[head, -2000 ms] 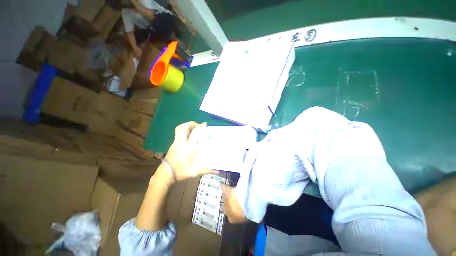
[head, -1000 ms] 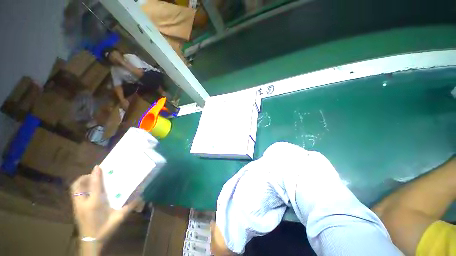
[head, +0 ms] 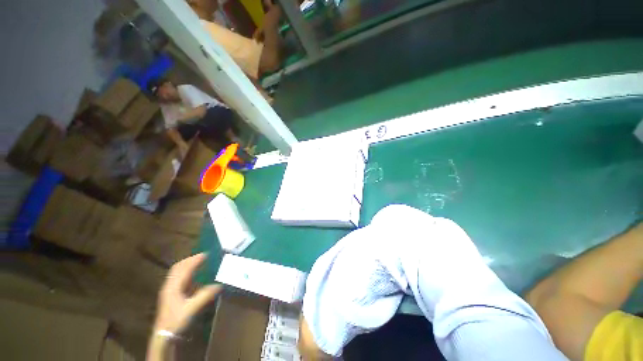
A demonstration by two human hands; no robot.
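A white retail box (head: 259, 277) lies across the bench's near edge, just above the open carton. A second white box (head: 230, 224) lies at the bench's left corner. A flat group of white boxes (head: 321, 185) sits further back on the green bench (head: 493, 190). My left hand (head: 185, 292) is empty, fingers apart, just left of the near box. My right hand (head: 310, 344) is mostly hidden behind its pale sleeve; only a little skin shows beside the packed boxes (head: 280, 331) in the carton. What it holds cannot be told.
Orange and yellow cups (head: 224, 180) stand at the bench's left corner. A white post (head: 229, 81) rises behind them. Brown cartons (head: 77, 215) and a person in white are beyond, at left. Another person's bare arm and yellow sleeve (head: 617, 340) are at lower right.
The boxes my left hand held now lie on the bench, one at the corner and one at the near edge. My left hand has let go and opened. The right sleeve has hardly moved since one second ago.
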